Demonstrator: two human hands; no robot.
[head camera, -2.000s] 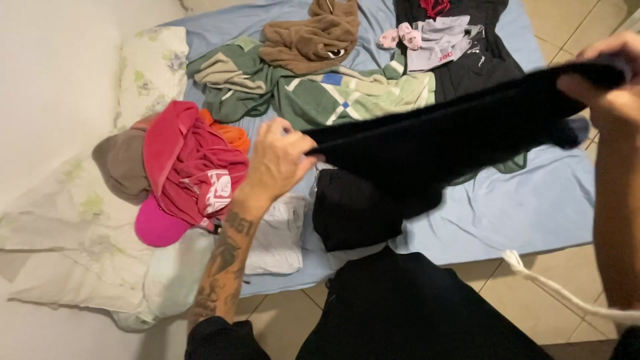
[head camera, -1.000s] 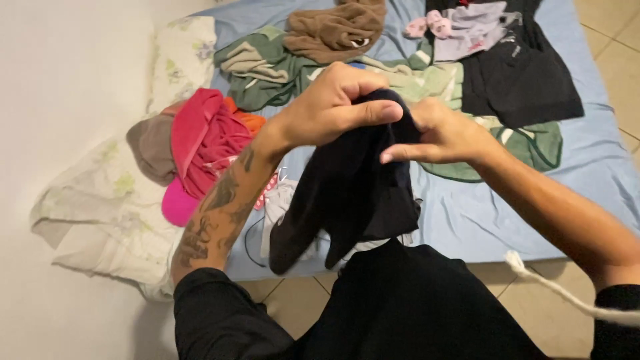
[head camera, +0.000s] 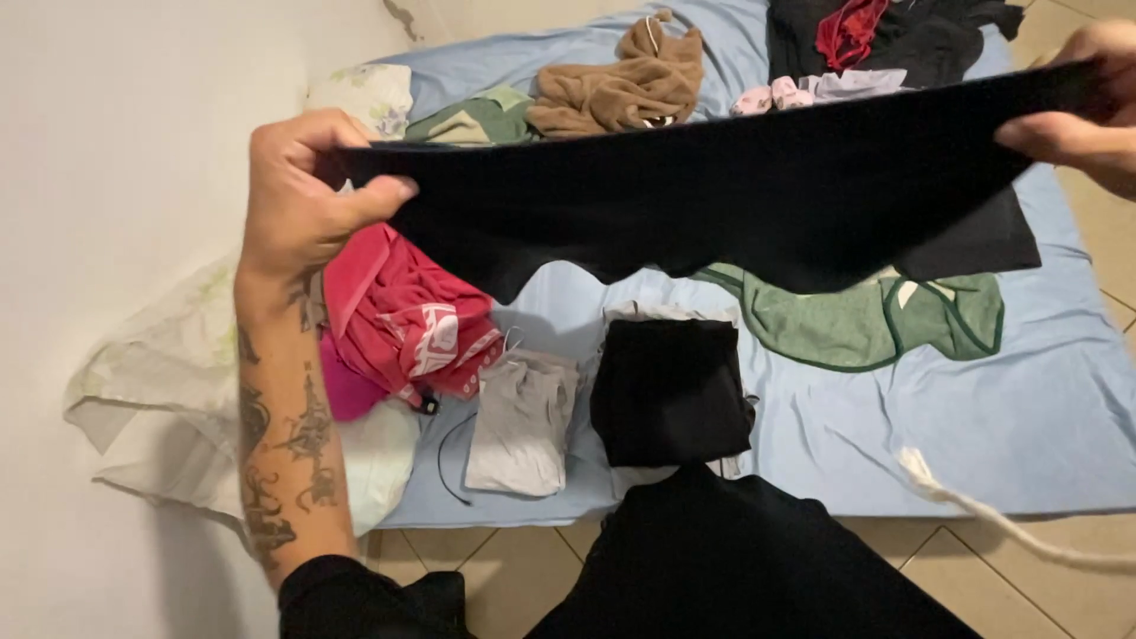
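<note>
A black cloth garment (head camera: 674, 195) is stretched wide in the air between my two hands, its upper edge nearly straight and its lower edge wavy. My left hand (head camera: 311, 191) pinches its left end between thumb and fingers. At the upper right, my right hand (head camera: 1078, 111) grips the other end, partly cut off by the frame. Below the cloth, a folded black garment (head camera: 670, 390) lies on a light pile on the bed. Beside it is a folded grey garment (head camera: 525, 426) with a drawstring.
On the blue bedsheet (head camera: 852, 453) lie a red garment (head camera: 399, 311), a brown garment (head camera: 621, 80), a green cloth (head camera: 816, 319) and red lace (head camera: 849, 34). A white wall (head camera: 115, 177) borders the left side. A white cord (head camera: 994, 519) hangs at lower right.
One second ago my hands were close together with the dark cloth hanging bunched; now they are far apart and it is stretched between them.
</note>
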